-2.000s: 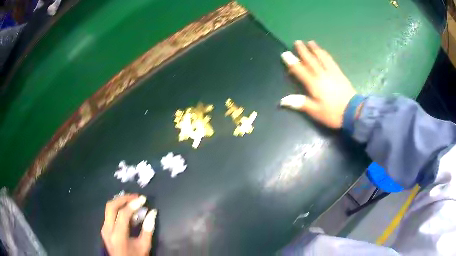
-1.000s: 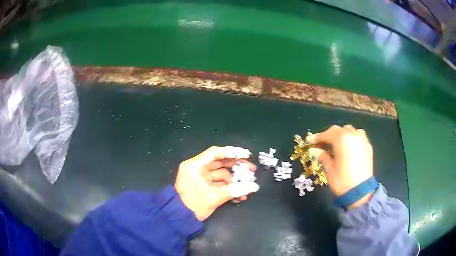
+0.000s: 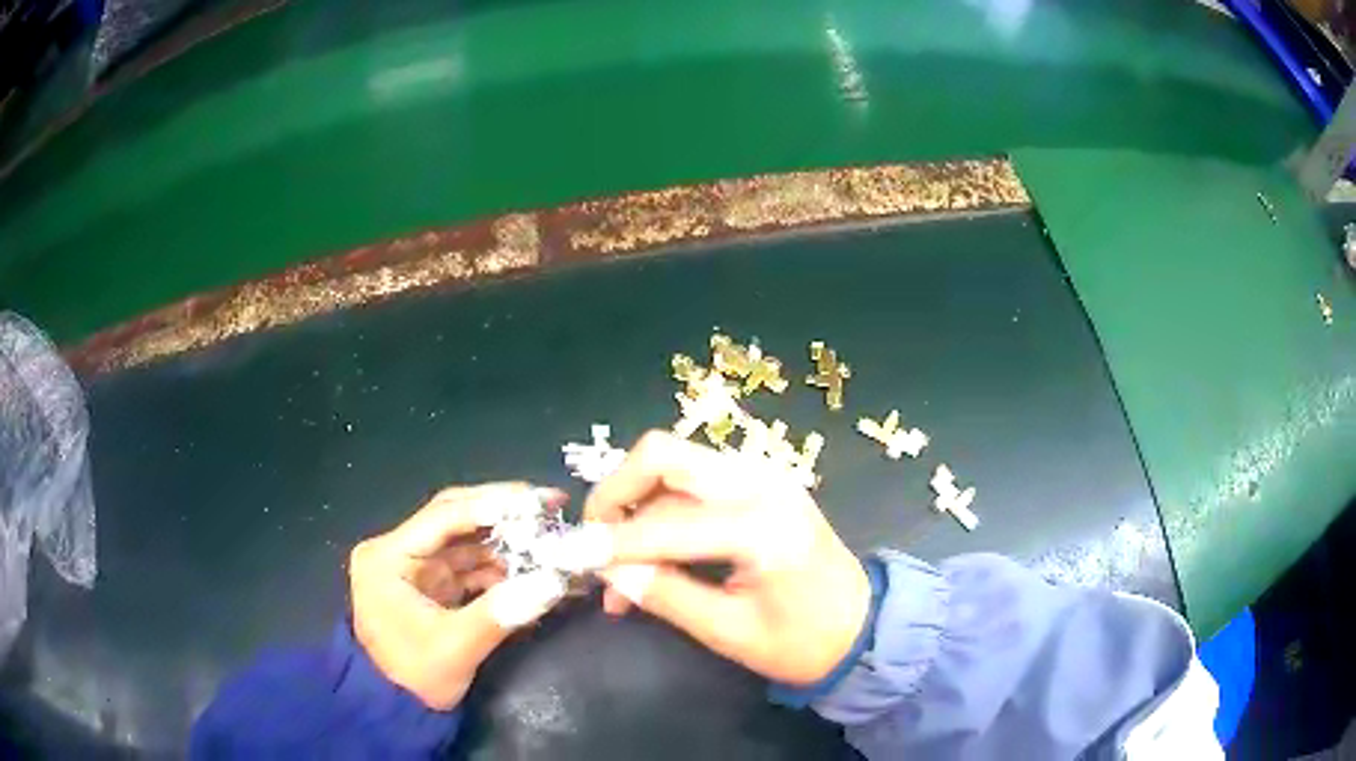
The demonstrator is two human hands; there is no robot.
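Observation:
My left hand holds a small cluster of white parts between its thumb and fingers, which have white coverings. My right hand touches the right side of this cluster with its thumb and fingertips pinched; whether it grips a part is hidden. Another white part lies on the mat just beyond my right fingertips. Several gold cross-shaped parts lie in a loose pile beyond my right hand. Separate gold pieces lie to the right, one at the back, one farther right and a paler one.
The dark green mat is edged by a worn brown strip, with a bright green surface beyond. A crumpled clear bag is at the left edge. A blue round object shows at lower right.
My right hand has moved from the gold pile to the white cluster in my left hand. Some gold pieces now lie spread to the right. The view has shifted.

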